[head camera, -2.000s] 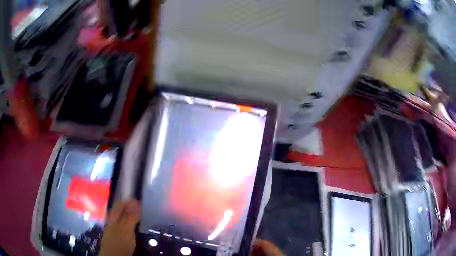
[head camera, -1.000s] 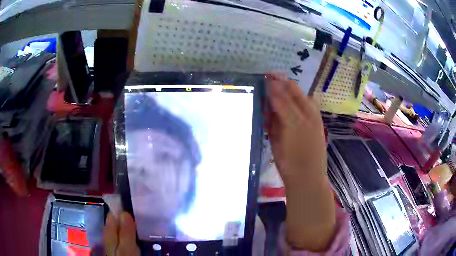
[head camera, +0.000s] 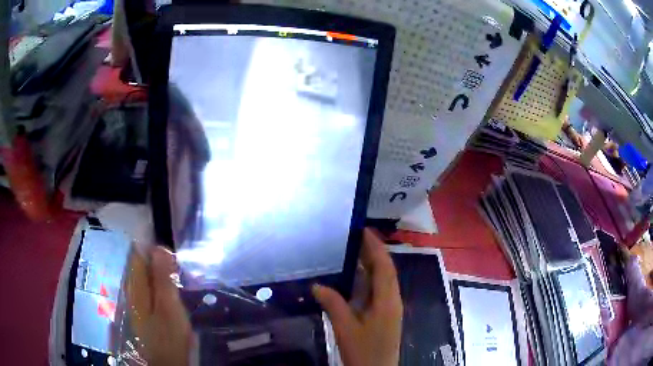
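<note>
A black-framed tablet (head camera: 268, 157) stands raised in front of me with its camera app on, showing a bright, washed-out live picture and round buttons along the bottom. My left hand (head camera: 161, 307) holds its lower left corner, with shiny clear film around the fingers. My right hand (head camera: 365, 307) grips its lower right corner, the thumb on the bottom frame. Below it, partly hidden, lies a dark tablet (head camera: 258, 343) with a small white label. Another tablet (head camera: 97, 293) with a lit camera screen lies at the left, partly behind my left hand.
The upright test chart (head camera: 429, 93) stands behind the held tablet. Tablets interleaved with white foam are stacked (head camera: 540, 214) at the right. A white-screen tablet (head camera: 488, 325) lies at the lower right. A dark tablet (head camera: 111, 157) lies at the left. A yellow card (head camera: 537, 93) hangs at the upper right.
The held tablet has moved up, and its picture has changed from a close view of a person to a mostly bright scene. My right hand has moved from the upper right edge to the lower right corner.
</note>
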